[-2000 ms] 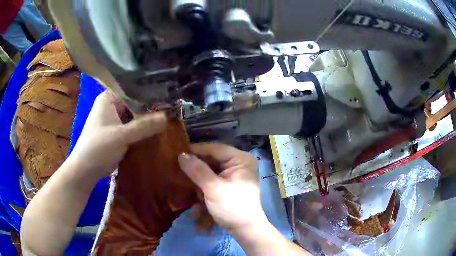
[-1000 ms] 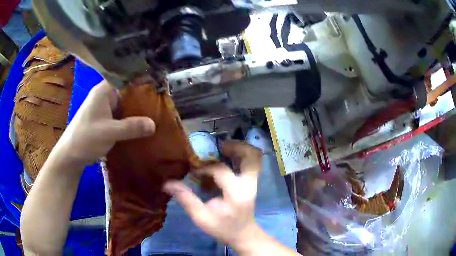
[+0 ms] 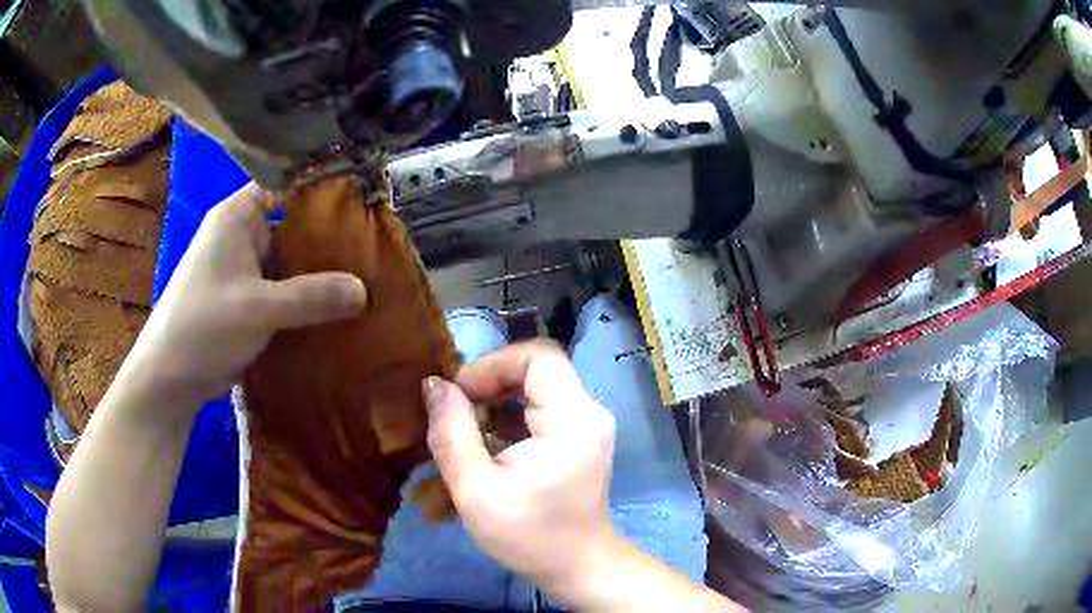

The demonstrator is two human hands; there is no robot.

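The orange-brown leather panel [image 3: 341,359] hangs from the left tip of the machine's cylinder arm [image 3: 563,180], over my knees. Its top edge is at the needle area, where the needle itself is hard to make out. My left hand [image 3: 228,299] holds the panel's left side near the top, thumb across its face, fingers hidden behind. My right hand [image 3: 527,461] is at the panel's right edge, thumb and fingertips pinching that edge. A pale edge shows along the panel's lower left side.
Stacked brown pieces [image 3: 96,263] lie in the blue bin [image 3: 180,216] at left. The sewing machine head [image 3: 275,72] is above. A red-handled tool [image 3: 752,323] lies on the pale table [image 3: 683,347]. A clear plastic bag [image 3: 790,503] with brown scraps is lower right.
The machine head and arm appear higher in view. My right hand opened off the panel's edge, then closed on it again. My left hand stays on the panel.
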